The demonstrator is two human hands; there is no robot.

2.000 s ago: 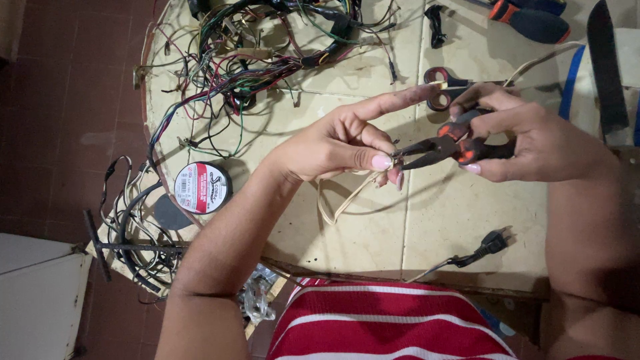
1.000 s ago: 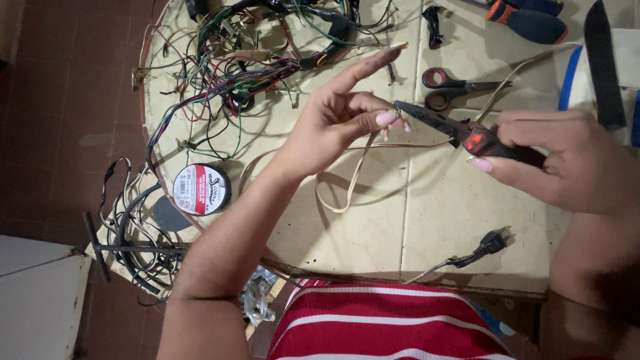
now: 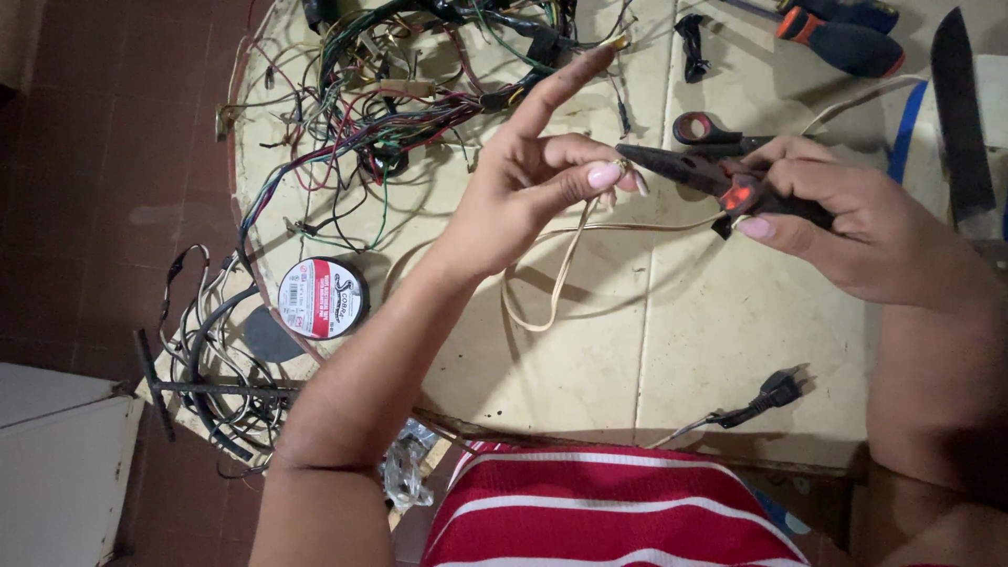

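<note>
Between thumb and fingers my left hand (image 3: 543,169) pinches a small metallic piece (image 3: 621,165) at the end of a cream electrical cord (image 3: 561,287); its index finger points away, with something yellowish at the tip. My right hand (image 3: 843,213) grips long-nose pliers (image 3: 677,167) with black and red handles. Their dark jaws look closed, and the tip lies beside my left fingertips; whether it touches the piece is unclear. The cord hangs in a loop below my left hand, and a strand runs right behind the pliers.
A tangled wire harness (image 3: 441,110) spreads over the upper left. A roll of electrical tape (image 3: 324,298) lies near the left edge. Scissors (image 3: 701,130), a screwdriver (image 3: 854,47) and a knife blade (image 3: 962,118) lie at upper right. A black plug (image 3: 776,390) rests near the front edge.
Two seconds ago the pliers' jaws were at the piece between my left fingers. My right hand has since drawn back to the right, and the scissors show more.
</note>
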